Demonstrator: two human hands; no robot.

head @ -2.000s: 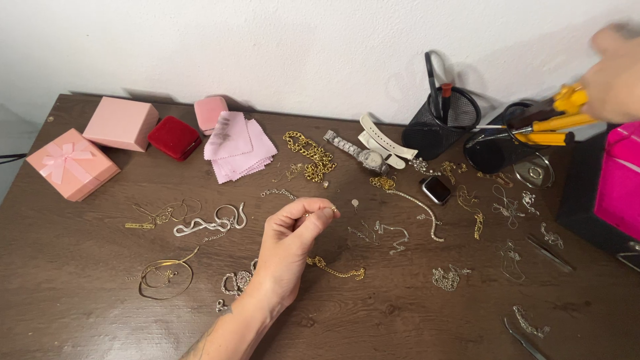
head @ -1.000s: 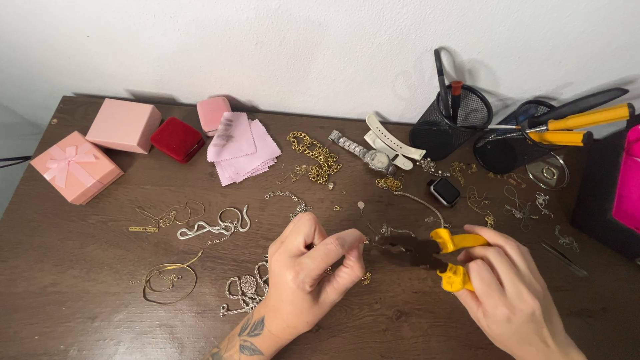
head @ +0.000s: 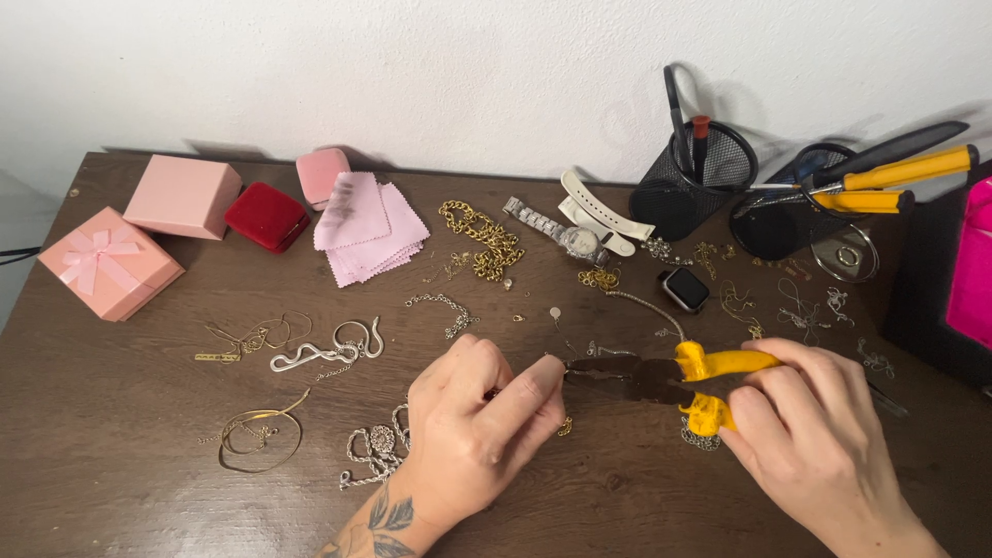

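My left hand (head: 484,426) is at the middle, its thumb and forefinger pinched on a small piece of jewelry that is mostly hidden. My right hand (head: 814,434) holds the yellow-handled pliers (head: 635,378), whose dark jaws point left and meet the left fingertips. Whether the jaws grip the piece is too small to tell. A silver rope chain (head: 372,457) lies beside my left wrist. Beyond the hands are a silver chain bracelet (head: 446,306), a tiny gold clasp (head: 518,318) and a thin chain with a round disc (head: 556,313). A silver chain (head: 700,435) lies partly under the pliers.
Pink gift boxes (head: 108,263), a red velvet box (head: 266,217) and pink cloths (head: 372,232) lie at the back left. Gold chains (head: 488,240), a metal watch (head: 577,242) and a smartwatch (head: 685,289) lie farther back. Black mesh holders (head: 694,186) with tools stand back right, near a black box (head: 930,287).
My right hand was at the tool holder at the upper right two seconds ago; it has come down to the left hand with the yellow-handled pliers.
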